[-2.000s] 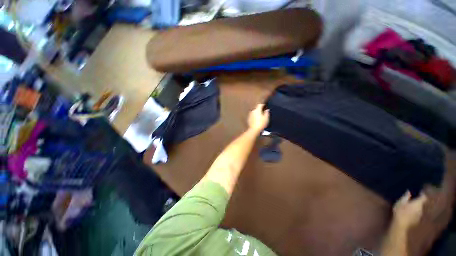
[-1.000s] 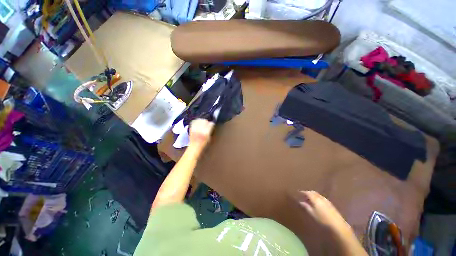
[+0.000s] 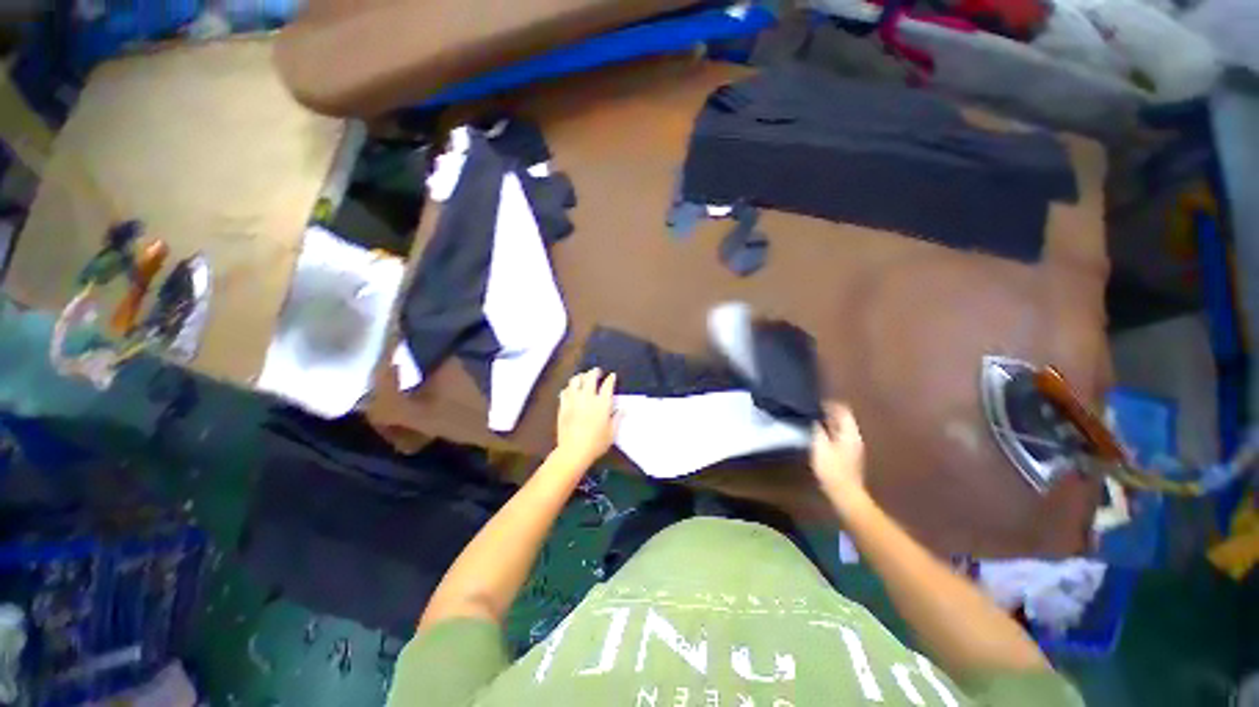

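Note:
A black fabric panel with a white interlining strip along its near side lies at the front edge of the pressing table. My left hand holds its left end. My right hand grips its right end, where the black cloth is folded up and blurred, with some white showing. To the left lies a pile of black cut pieces with a white strip on top. Flat finished black panels lie at the far side. A steam iron rests at the right end, away from my hands.
Small dark grey scraps lie mid-table. A padded brown board crosses the far left. A second tan table with its own iron stands at left. A blue crate with white scraps is below right.
My left hand has moved from the pile with a black and white piece, now spread at the front edge. My right hand has closed on its other end. The view has turned rightward and down.

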